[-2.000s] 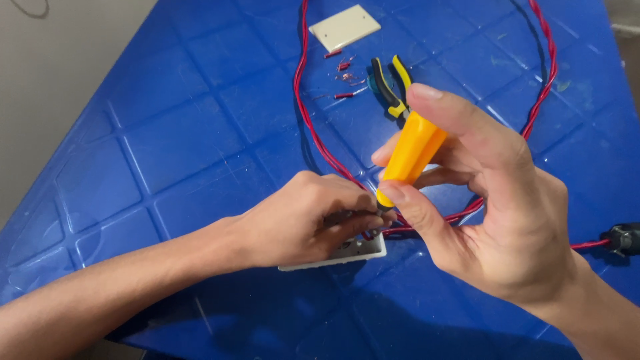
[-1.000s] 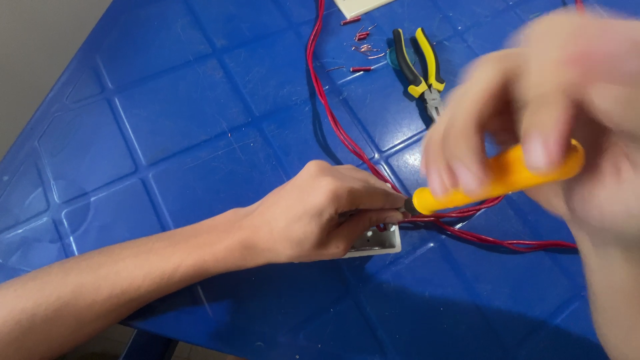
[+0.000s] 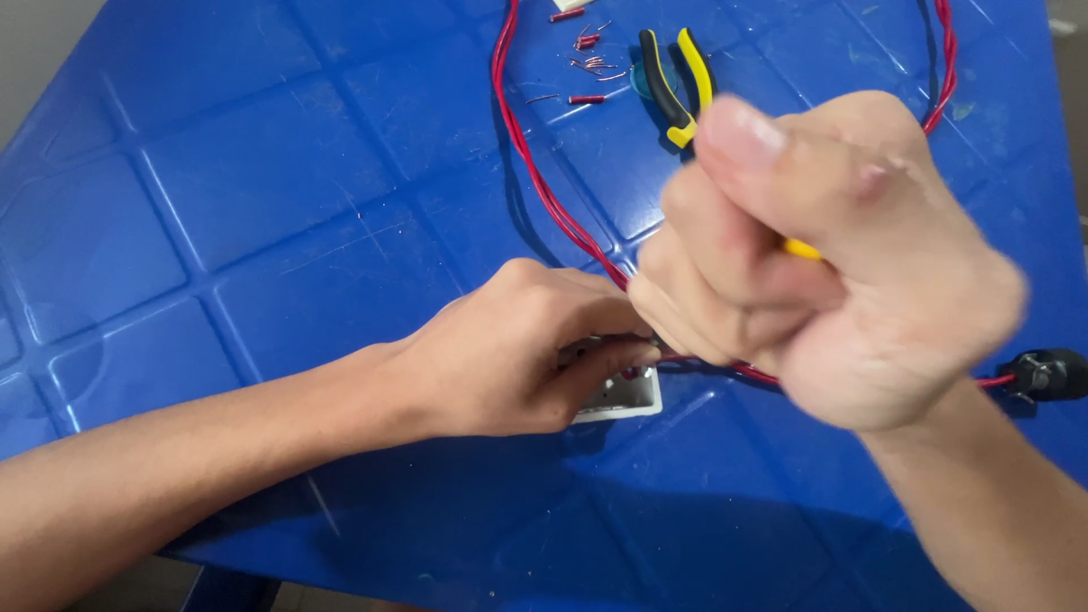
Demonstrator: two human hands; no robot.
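My left hand is at the white plastic electrical box, thumb and fingertips pinched together over it. What lies between them is mostly hidden, and I cannot tell what it is. My right hand is closed around a yellow-handled tool, held just to the right of the box and above the table. Only a small bit of the handle shows between the fingers; its tip is hidden. Red twisted wires run down to the box and pass beneath my right hand.
Pliers with black and yellow handles lie beyond my right hand. Cut red wire pieces and bare copper strands are left of them. A black lamp holder or connector sits at the right on the blue plastic table.
My right hand has turned, and its fingers now wrap the yellow handle, which showed almost whole before. My left hand stays at the box.
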